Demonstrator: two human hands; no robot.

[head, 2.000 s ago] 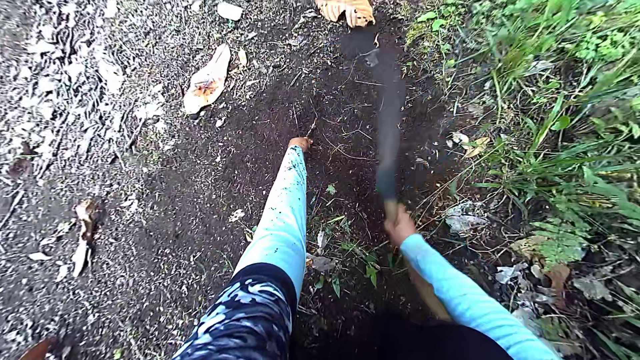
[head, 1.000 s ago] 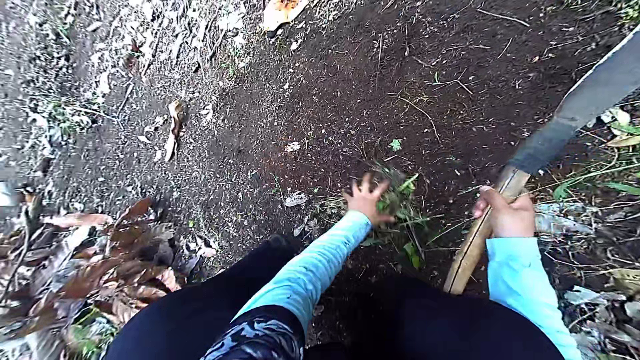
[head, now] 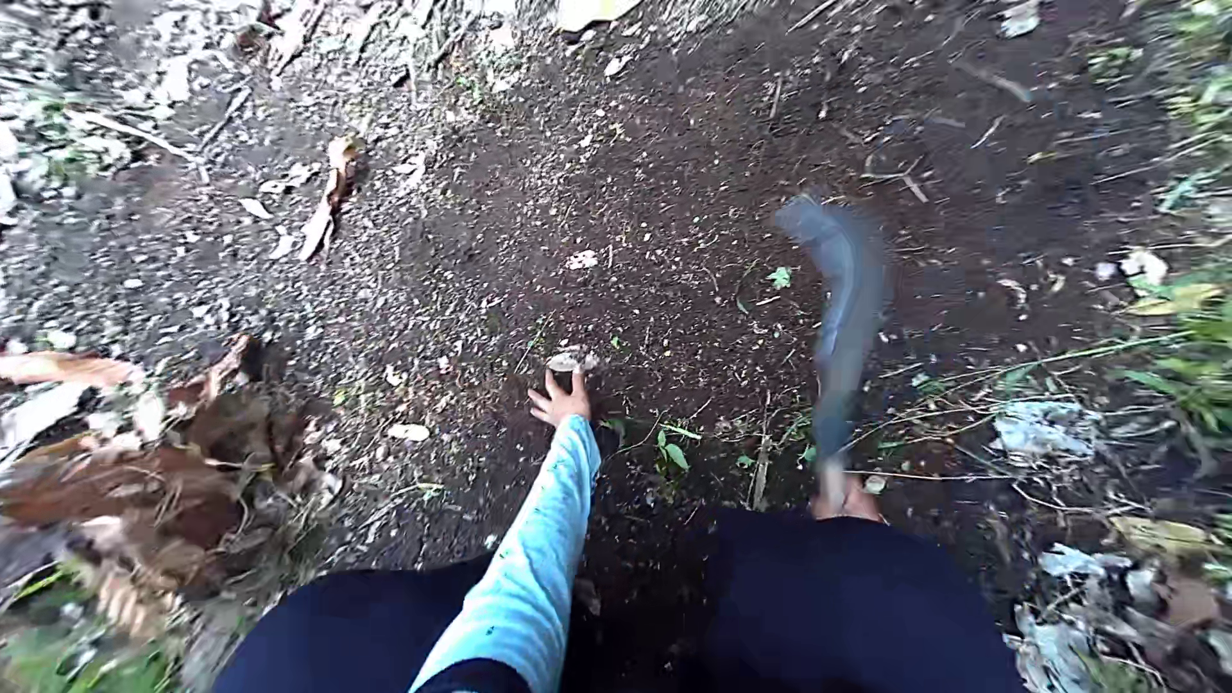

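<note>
My left hand (head: 560,397) is low over the dark soil with its fingers spread, beside a small pale leaf scrap (head: 574,360); nothing shows in its grasp. My right hand (head: 849,500), partly hidden behind my dark-clothed knee, is closed on the handle of a machete. The machete's blade (head: 847,318) points away from me over the soil, blurred by motion, and its tip bends left in the blur. Small green weeds (head: 674,450) stand on the soil between my two hands.
Dry brown leaves (head: 125,491) are heaped at the left. Grass (head: 1193,337) edges the soil at the right, near a crumpled pale scrap (head: 1044,428). A curled dry leaf (head: 330,197) lies at the upper left.
My left hand has moved left, away from the weed clump it was over a second ago. The machete has swung from the right to point ahead. My right hand stays on its handle.
</note>
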